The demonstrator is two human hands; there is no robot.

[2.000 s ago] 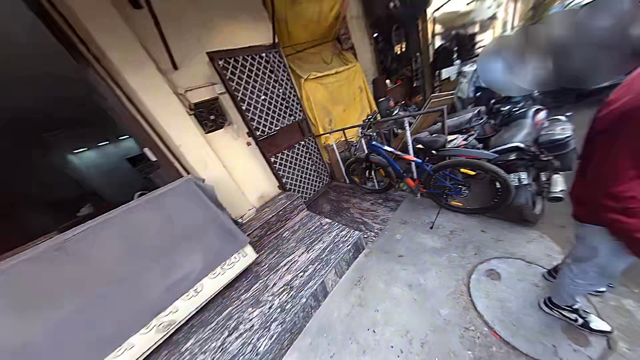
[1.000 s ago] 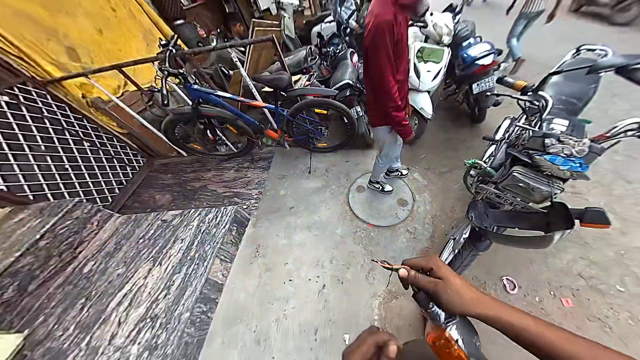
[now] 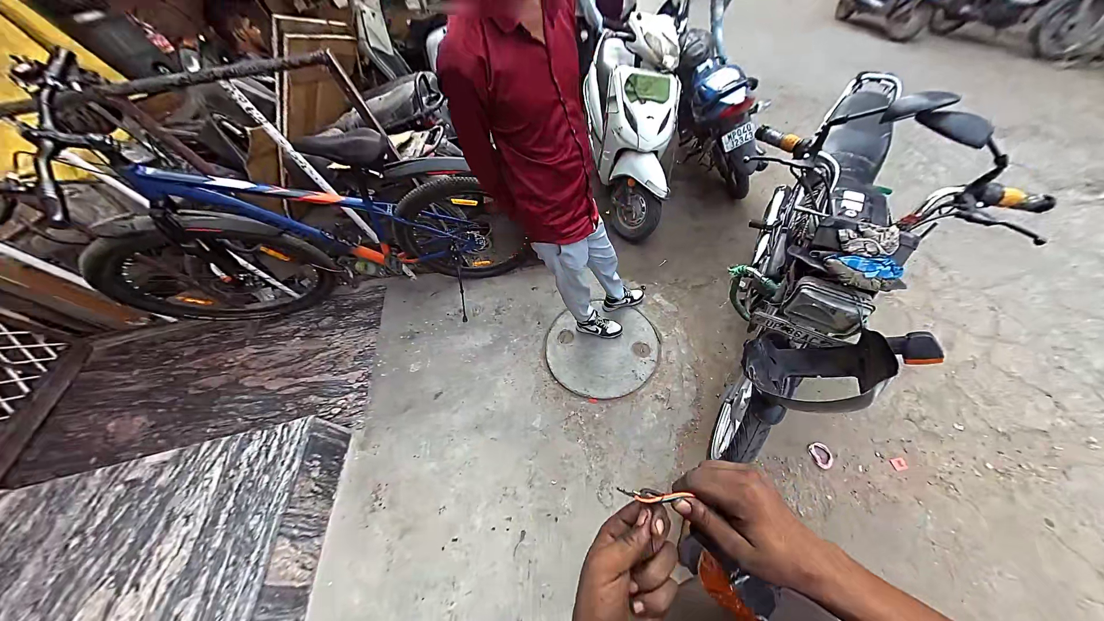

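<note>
Low in the view, my right hand (image 3: 746, 517) pinches a short bundle of thin coloured wires (image 3: 660, 498), orange, white and dark, between thumb and fingers. My left hand (image 3: 630, 561) touches the same wires from the left, thumb and index finger closed just under them. The wires' thin dark tips point left. Under my right hand lies an orange lens (image 3: 720, 586) on a dark part, partly hidden by the hand. Ahead to the right stands a motorcycle (image 3: 832, 302) with an open, empty headlight housing (image 3: 819, 379) at its front.
A person in a red shirt (image 3: 539, 129) stands on a round concrete cover (image 3: 604, 354). A blue bicycle (image 3: 285, 207) leans by a metal rail at the left. A white scooter (image 3: 638, 112) and another motorcycle (image 3: 720, 103) are parked behind. A striped stone step (image 3: 172, 526) is at the lower left.
My left hand has come up to the wires in my right hand; a second ago it was lower and apart. The view has swung right from the doorway since two seconds ago.
</note>
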